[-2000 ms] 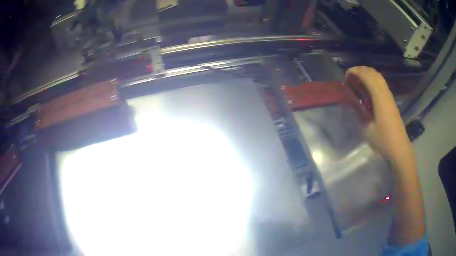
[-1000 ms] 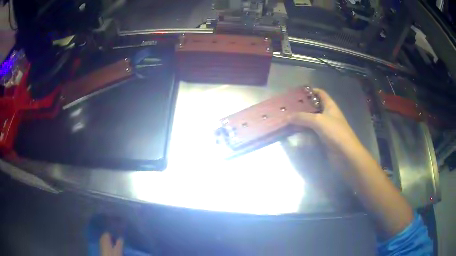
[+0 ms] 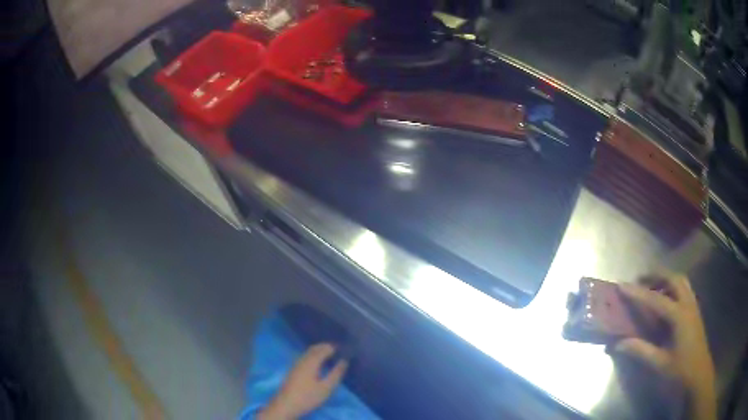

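My right hand (image 3: pixel 668 336) holds a reddish-brown carrier plate (image 3: pixel 605 310) by its right part, over the brightly lit metal bench at the lower right. Shiny studs show at the plate's left end; my fingers hide the other end. My left hand (image 3: pixel 305 384) is low in the view, in front of the bench, beside blue cloth. Its fingers are bent; whether it holds anything is unclear. Another carrier plate (image 3: pixel 451 112) lies at the back of the black work pad (image 3: pixel 410 197). A plate stack (image 3: pixel 648 180) stands right of the pad.
Two red bins, one on the left (image 3: pixel 213 78) and one nearer the microscope (image 3: pixel 316 61), hold small shiny parts. A blue round item (image 3: pixel 540 113) lies between pad and stack. The bench's front edge runs diagonally. A yellow floor line (image 3: pixel 98 328) is at left.
The view has swung left, bringing the red bins and floor line into fuller view. My right hand still holds the plate, now seen more from its stud end. My left hand shows more fully.
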